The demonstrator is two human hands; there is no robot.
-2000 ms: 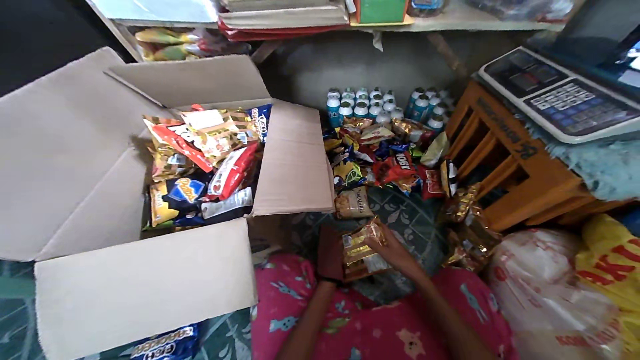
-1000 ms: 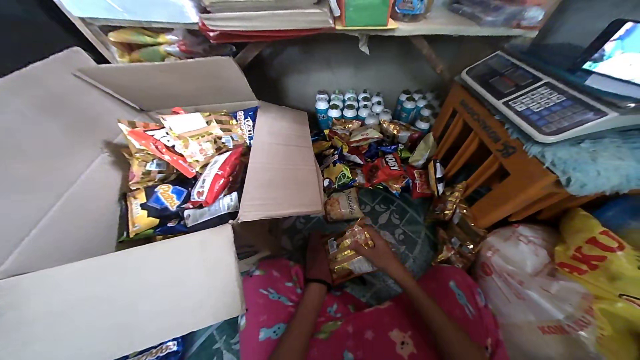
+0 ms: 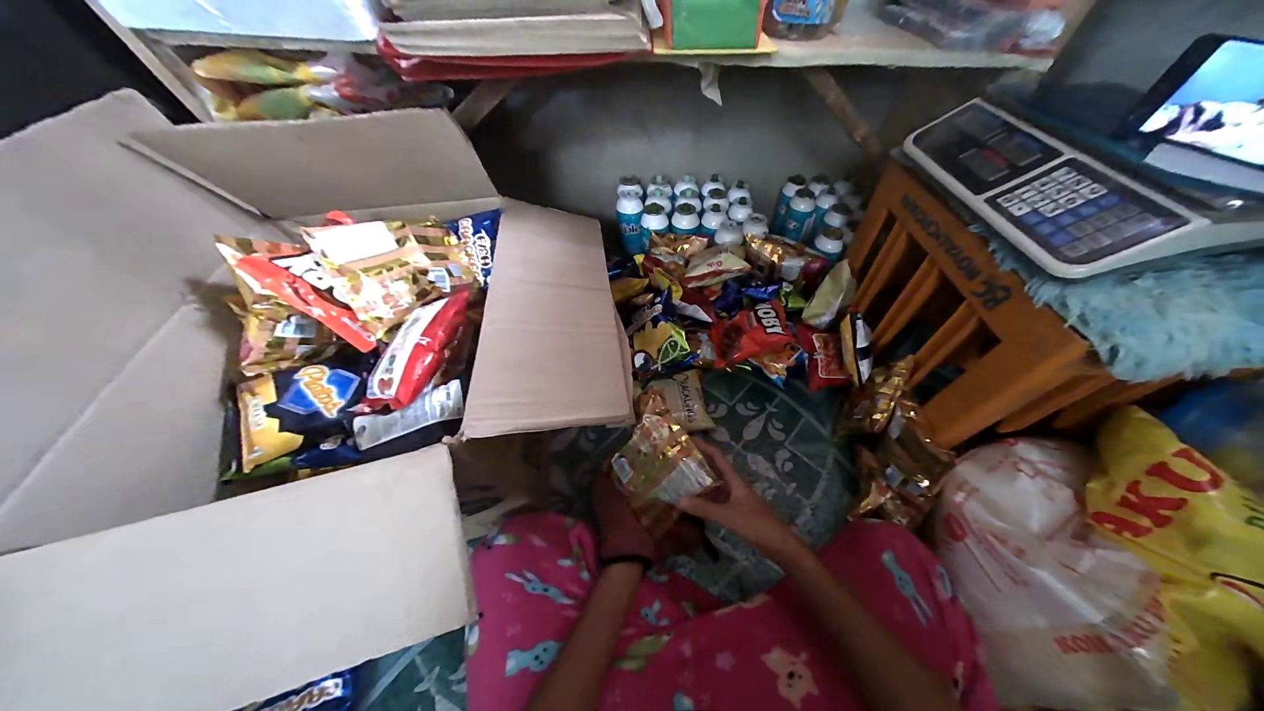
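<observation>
Both hands hold gold foil snack packs above my lap. My left hand (image 3: 620, 521) is at the lower left of the packs, its fingers partly in shadow. My right hand (image 3: 736, 502) grips the right edge of the upper gold snack pack (image 3: 664, 462), which is tilted, with printed text on its lower part. Just behind lies a beige snack bag (image 3: 683, 400) on the floor. An open cardboard box (image 3: 548, 321) at the left holds snack bags, among them a dark blue and yellow one (image 3: 301, 405) and a red one (image 3: 420, 351).
Snack bags (image 3: 755, 336) lie heaped before several white-capped bottles (image 3: 683, 217) by the wall. Gold packs (image 3: 899, 459) lie beside an orange wooden crate (image 3: 997, 336) bearing a digital scale (image 3: 1066, 193). Plastic bags (image 3: 1047, 573) stand at the right, under the shelf (image 3: 889, 39) end.
The upper gold pack has been raised and turned in my hands, its printed part now facing the camera. The left fingers have shifted lower behind the packs.
</observation>
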